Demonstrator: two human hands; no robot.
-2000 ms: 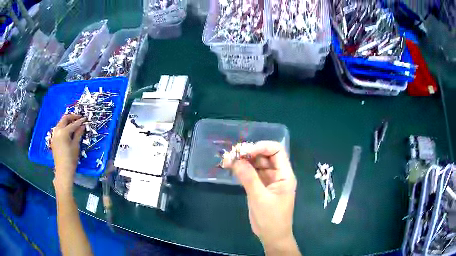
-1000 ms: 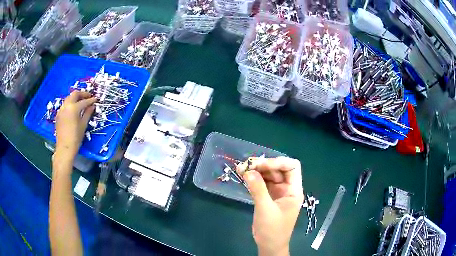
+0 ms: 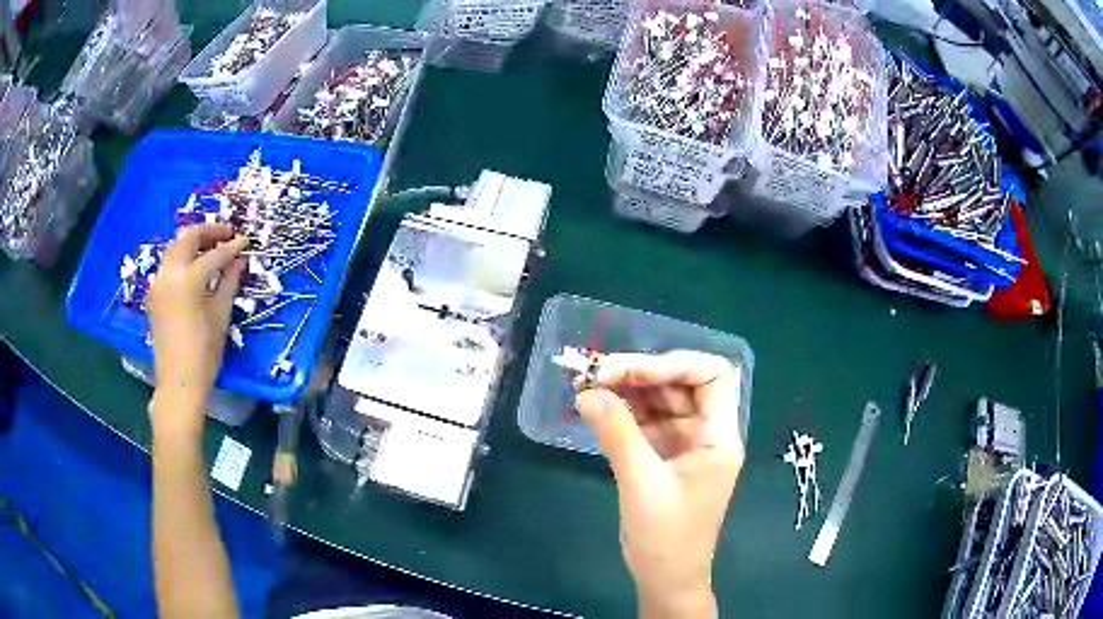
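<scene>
My right hand (image 3: 671,447) pinches a small wired part (image 3: 578,360) with a white end and a red lead between thumb and fingers, above the clear working box (image 3: 544,417). The hand hides much of the box. My left hand (image 3: 194,302) is over the blue tray (image 3: 109,266), its fingers at the heap of wired parts (image 3: 284,224). I cannot tell if its fingertips hold one. The silver-white bench fixture (image 3: 423,339) stands between the tray and the box.
A small pile of parts (image 3: 803,472), a steel ruler (image 3: 847,490), thin dark tweezers or pliers (image 3: 918,397) and a metal block (image 3: 997,429) lie at the right. Full clear boxes (image 3: 677,163) stand at the back. Bins of metal parts (image 3: 950,181) stand at the right.
The view has shifted. My right hand stays above the clear box with the held part now more upright. My left hand remains at the heap in the tray.
</scene>
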